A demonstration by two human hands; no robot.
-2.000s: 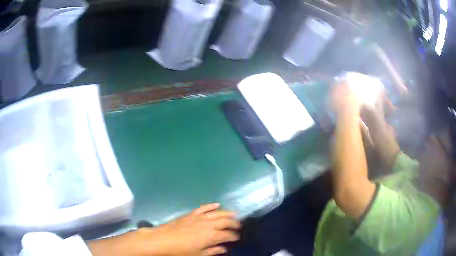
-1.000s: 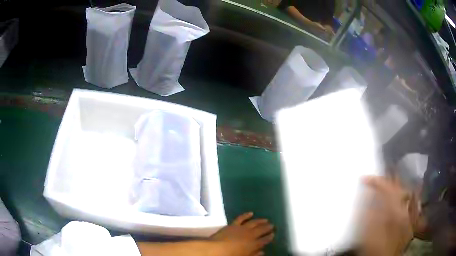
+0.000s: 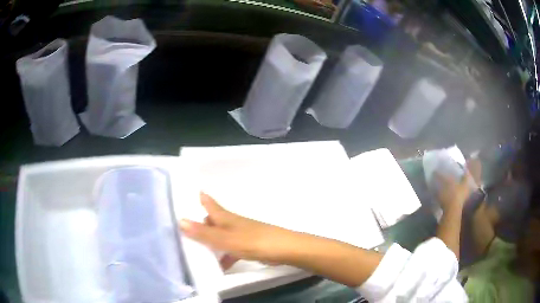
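Note:
A white foam tray lies at the lower left, cut off by the bottom edge. A bagged unit lies flat in its right part; the left part shows no unit. A second large white foam piece lies right beside the tray, too bright to tell whether it has cavities. My right hand reaches in from the right in a white sleeve. Its fingers are spread over the foam piece's left part, by the tray's right rim, with nothing seen held. My left hand is out of view.
Several upright white bags stand on the dark green conveyor behind. A white pile lies right of the foam piece. At the right, a neighbouring person in a green sleeve holds a white bag.
The large white foam piece, earlier raised at the right by my right hand, now lies beside the tray. My right hand has moved left. My left hand has left the view.

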